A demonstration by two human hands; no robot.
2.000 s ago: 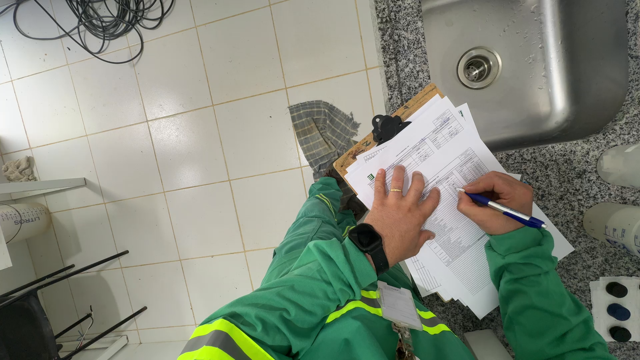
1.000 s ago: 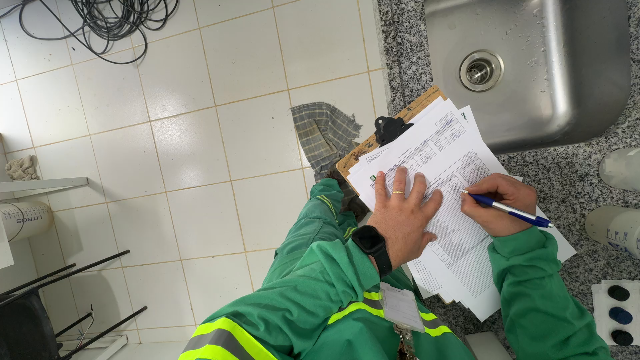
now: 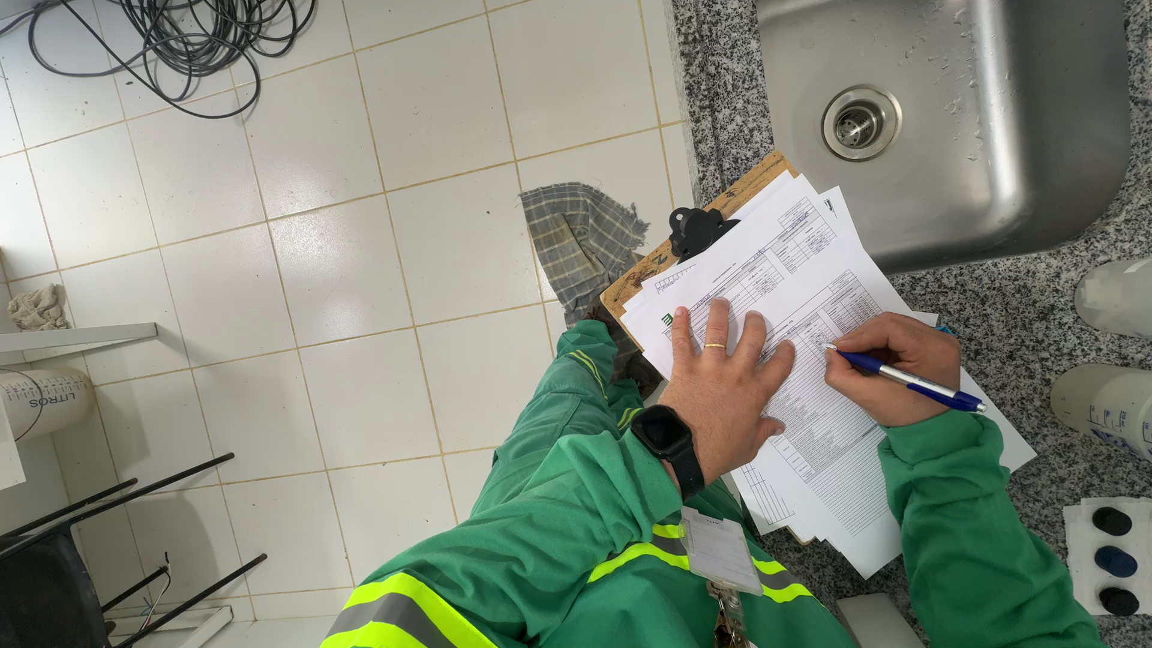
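Observation:
My left hand (image 3: 725,389), with a ring and a black watch, lies flat with fingers spread on printed sheets (image 3: 814,315). The sheets sit on a wooden clipboard (image 3: 761,171) under its black clip (image 3: 697,232). My right hand (image 3: 895,367) grips a blue and silver pen (image 3: 909,380), its tip on or just above the top sheet. The clipboard rests tilted at the edge of the granite counter, its lower part hidden under the papers.
A steel sink (image 3: 936,207) lies beyond the clipboard. Two translucent plastic containers (image 3: 1102,396) (image 3: 1116,297) and dark discs on white paper (image 3: 1114,560) are at right. A checked cloth (image 3: 580,234) and coiled cable (image 3: 193,40) lie on the tiled floor.

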